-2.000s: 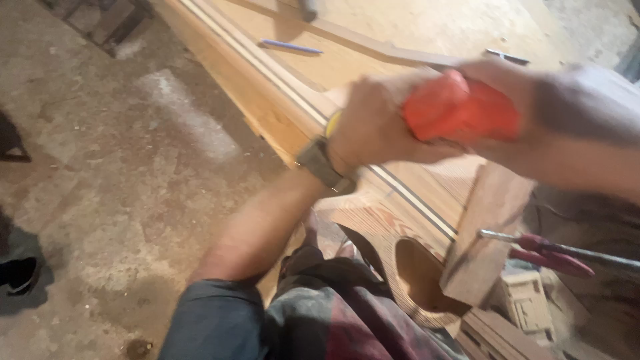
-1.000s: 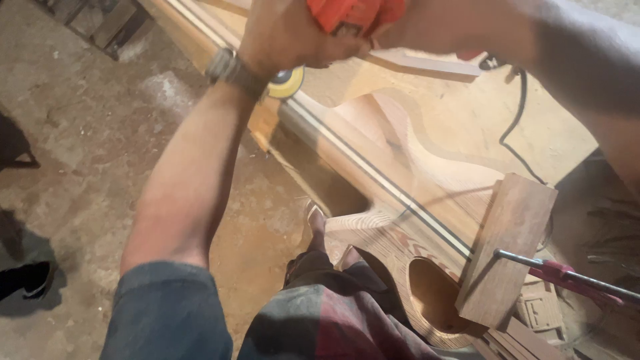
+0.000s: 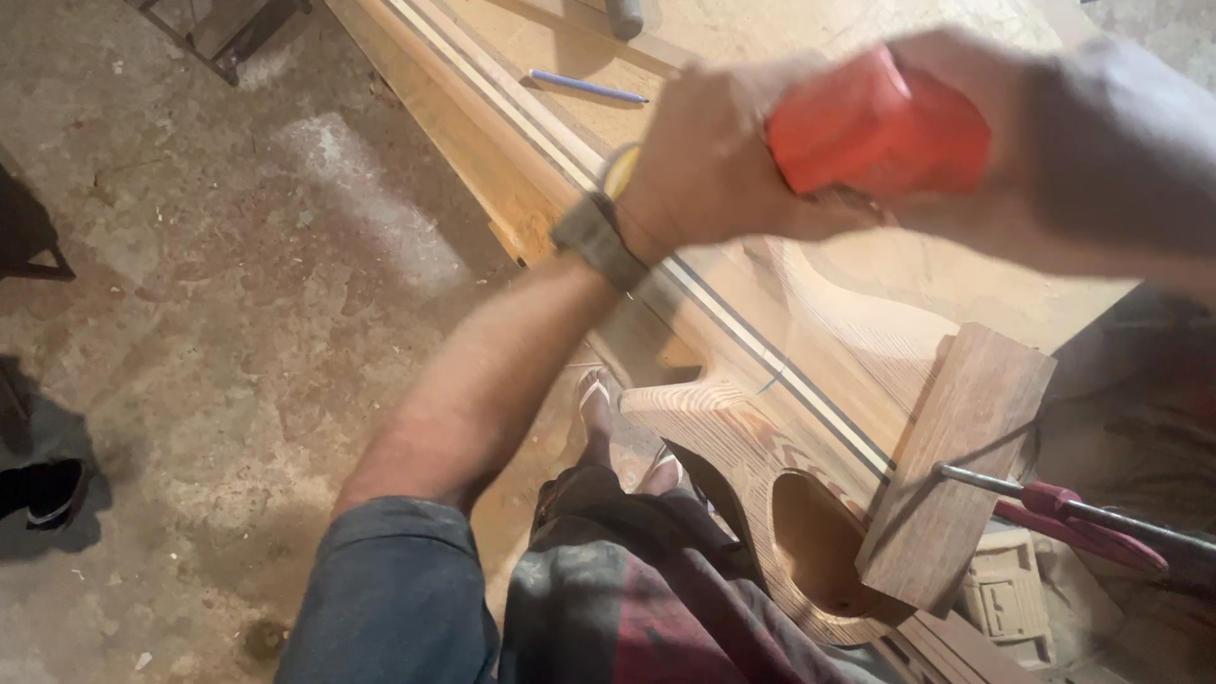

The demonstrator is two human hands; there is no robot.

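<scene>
A red power tool (image 3: 879,128), probably an angle grinder, is held between both hands. My left hand (image 3: 727,152), with a watch on its wrist, closes around the tool's near side. My right hand (image 3: 959,114) grips its other end; both hands are blurred. Part of a round yellow disc (image 3: 619,171) shows beside the left wrist. Under the hands lies a wooden guitar-like body (image 3: 731,418) with a carved hollow and a long neck strip with dark and light stripes (image 3: 750,347). What the disc touches is hidden.
A wood block (image 3: 964,465) lies across the body under a clamp (image 3: 1054,503) at the right. A blue pencil or pen (image 3: 589,86) and a dark cylindrical object (image 3: 624,17) are on the bench. Sandalled feet and another shoe (image 3: 57,494) are on the floor.
Both hands and the red tool moved up and left by one second ago, and are now back lower and to the right, about where they were two seconds ago.
</scene>
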